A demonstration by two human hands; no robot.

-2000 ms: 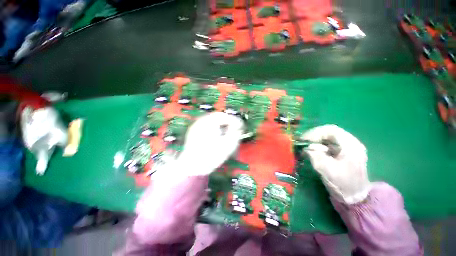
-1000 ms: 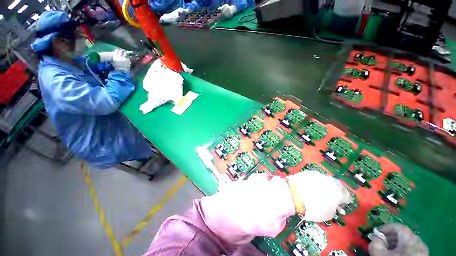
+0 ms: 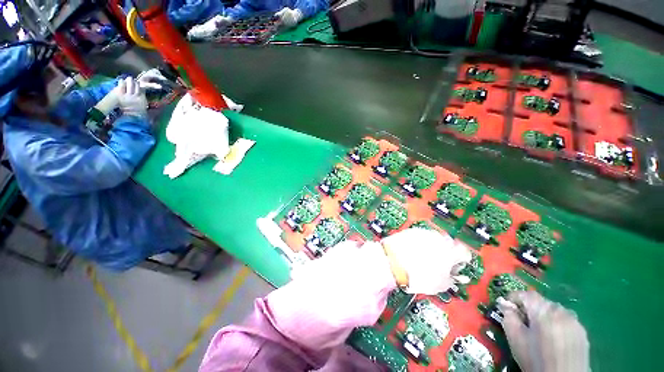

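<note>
A tray (image 3: 473, 190) with red-orange pockets and clear plastic edges holds rows of green circuit boards. My left hand (image 3: 429, 263), in a white glove with an orange band at the wrist, is over the tray; its fingertips pinch the edge of a circuit board (image 3: 472, 270) lying in a pocket. My right hand (image 3: 544, 330), also gloved, is at the tray's right side; its bent fingers grip the near end of another circuit board (image 3: 507, 288). My hands partly hide both boards and nearby pockets.
A second tray (image 3: 606, 106) with fewer boards lies on the dark green belt. A white cloth heap (image 3: 195, 134) and a yellowish paper slip (image 3: 234, 155) lie by the red post (image 3: 182, 58). A person in blue (image 3: 87, 174) works at left.
The view has swung left from the tray to show the neighbouring person. Both hands have moved to boards lying in pockets, where bare red pockets showed earlier. Recently, the hands keep nearly the same places over the tray.
</note>
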